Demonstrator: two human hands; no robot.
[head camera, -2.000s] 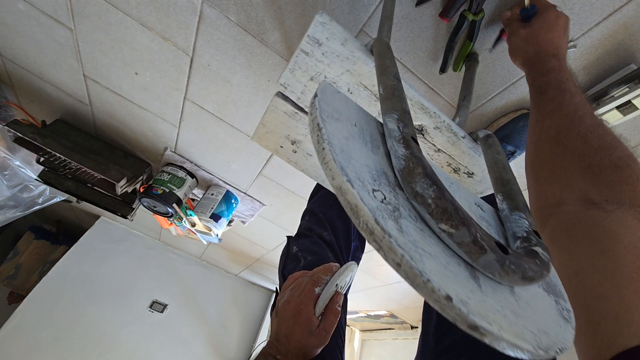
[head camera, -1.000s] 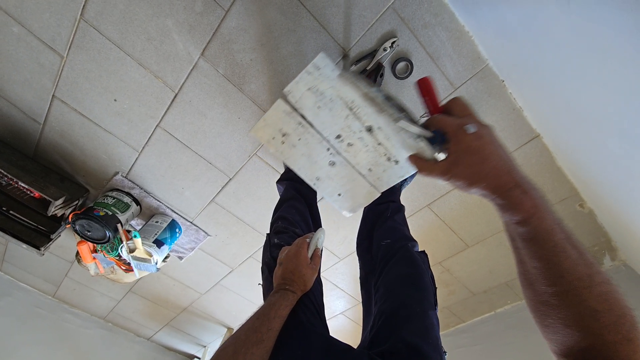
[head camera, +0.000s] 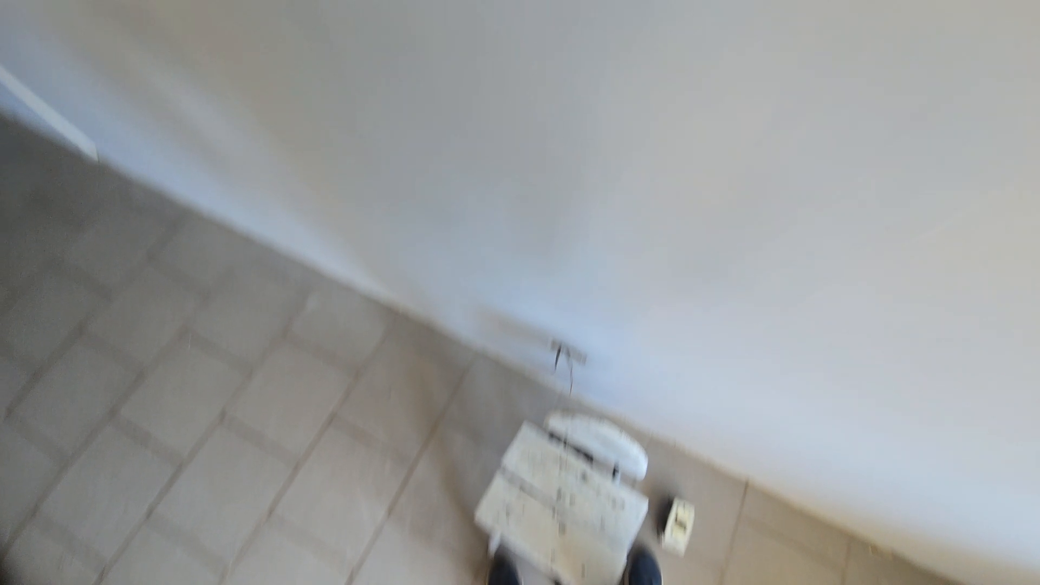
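Observation:
Neither my left hand nor my right hand shows in the head view, so what they hold is hidden. A small white-painted wooden chair (head camera: 561, 508), its slatted seat marked with dark spots, stands on the floor at the bottom centre. Its curved backrest (head camera: 600, 443) is on the side towards the wall. The tips of my dark shoes (head camera: 642, 566) show at the near edge of the seat, one at each side.
A pale wall (head camera: 650, 244) rises beyond the chair. Thin wires stick out of a wall box (head camera: 568, 351) low on it. A cream electrical socket plate (head camera: 678, 526) lies right of the chair on the tiled floor (head camera: 325, 479).
The view has swung to the wall and both hands have left it. The chair, tilted and close to the right hand earlier, now stands on the floor by the wall.

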